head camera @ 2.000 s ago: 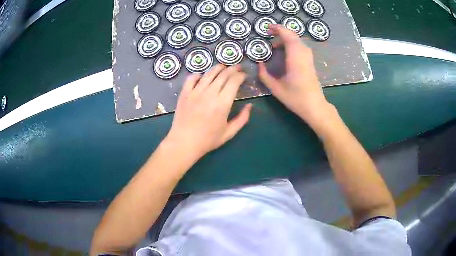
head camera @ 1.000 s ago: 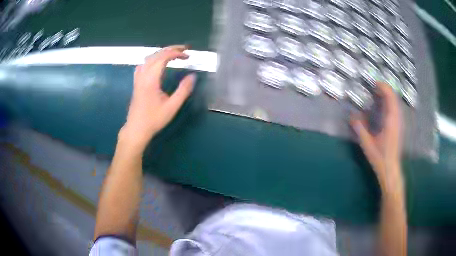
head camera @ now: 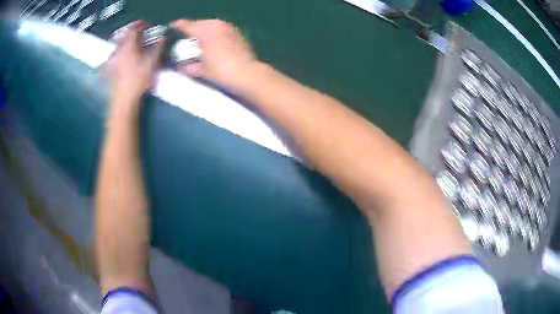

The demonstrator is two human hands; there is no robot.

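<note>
The picture is blurred. My right hand is at the upper left over the belt, its fingers and thumb around a round metal part. My left hand is just left of it, fingers raised beside another round metal part; whether it grips one cannot be told. More loose round metal parts lie beyond at the top left. The grey carrier board is at the right, with rows of round metal parts on it.
A white guide line runs along the dark green belt under and beside my hands. The lighter teal edge is nearest me. A blue object and a dark metal stand are at the top right.
The view has turned left, so the board now shows at the far right. My right hand has left the board and come across beside my left hand, at the loose parts.
</note>
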